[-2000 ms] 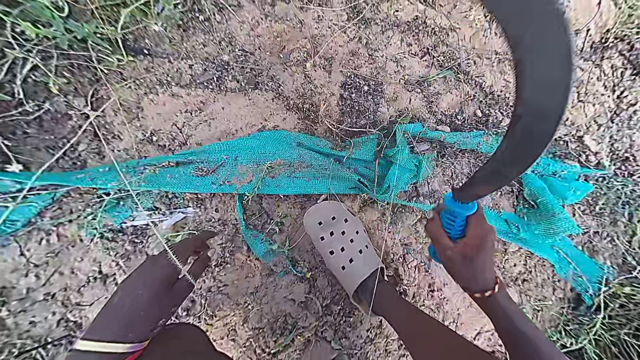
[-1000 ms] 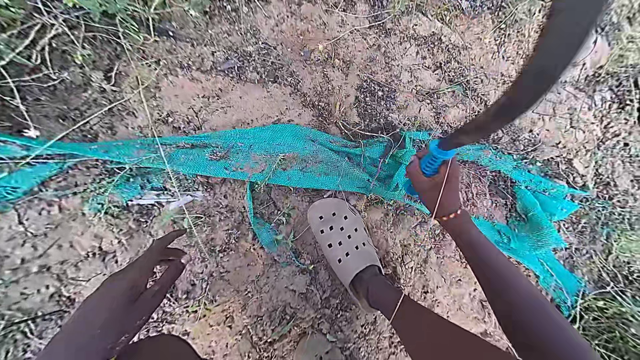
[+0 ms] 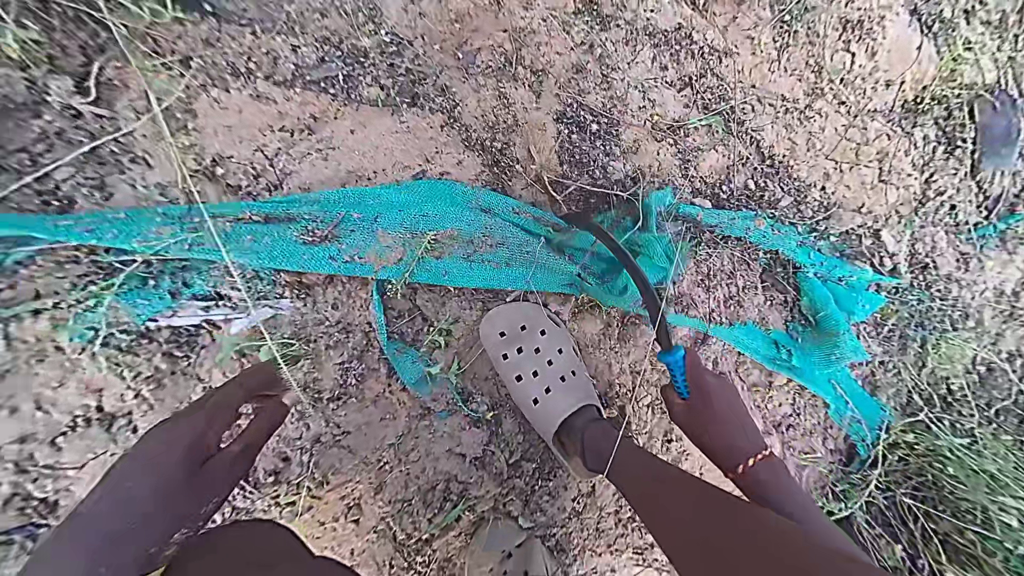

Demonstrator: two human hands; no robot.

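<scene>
My right hand (image 3: 712, 412) grips the blue handle of a sickle (image 3: 636, 276). The dark curved blade reaches up and left, and its tip lies over the bunched part of a torn strip of turquoise mesh netting (image 3: 432, 232) on the ground. At the lower left, my left hand (image 3: 216, 432) is below the netting, thumb and fingers bent toward each other. A thin dry stem (image 3: 216, 232) runs down to its fingertips; whether they pinch it I cannot tell. A beige clog (image 3: 536, 360) on my foot stands just below the netting.
A second clog (image 3: 508, 550) shows at the bottom edge. Grass (image 3: 952, 480) grows at the lower right. A pale scrap (image 3: 220, 312) lies by the netting at the left. Bare soil with dry twigs surrounds the netting, and a dark object (image 3: 998, 132) lies at the right edge.
The sickle blade, raised at the upper right in both earlier frames, has come down onto the netting. My left hand's fingers, apart one second ago, are now closer together.
</scene>
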